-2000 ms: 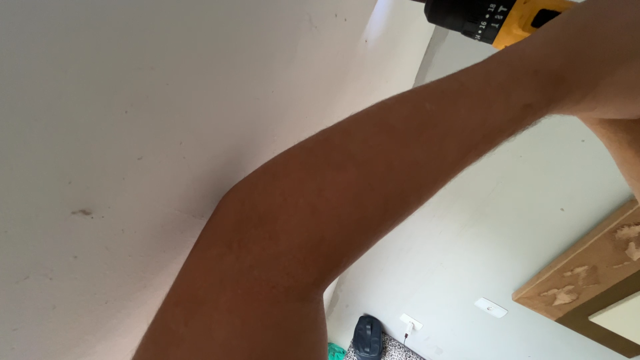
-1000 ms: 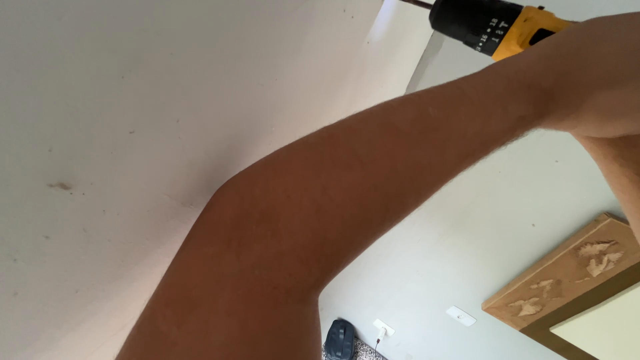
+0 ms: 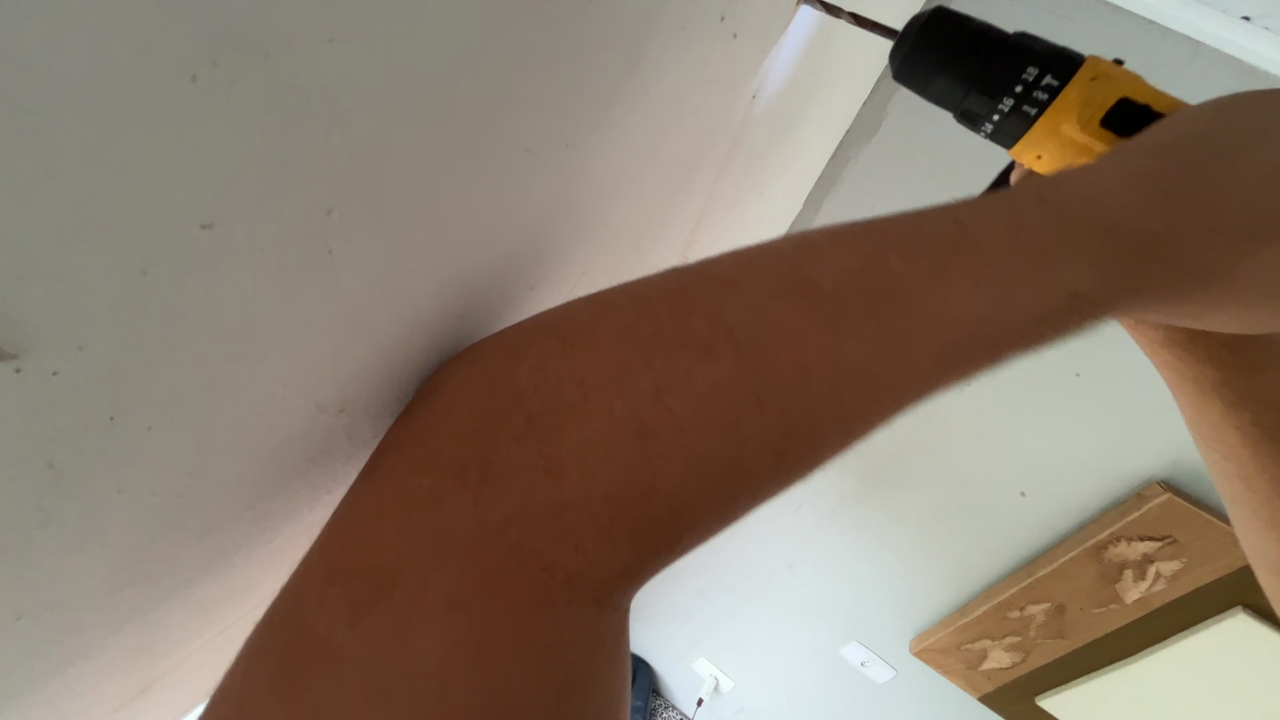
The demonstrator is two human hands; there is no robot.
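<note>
A yellow and black cordless drill (image 3: 1040, 100) points to the upper left, with a long twist bit (image 3: 855, 18) in its chuck. The bit's tip is at the top edge of the picture, beside a bright patch; contact there cannot be told. My left arm crosses the picture from the bottom left. My left hand (image 3: 1225, 205) lies over the rear of the drill at the right edge, its fingers hidden. Behind that wrist rises my right forearm. A fingertip of my right hand (image 3: 1019, 173) shows under the drill body, while the handle and the rest of the hand are hidden.
A large marked pale surface (image 3: 300, 200) fills the left, close by my left elbow. On the wall beyond are a socket with a plug (image 3: 712, 676) and a white wall plate (image 3: 867, 662). A brown panel with torn patches (image 3: 1060, 600) is at lower right, beside a cream panel (image 3: 1180, 675).
More of the drill and its bit shows at the upper right than two seconds ago. The view has shifted a little, and both hands stay at the drill.
</note>
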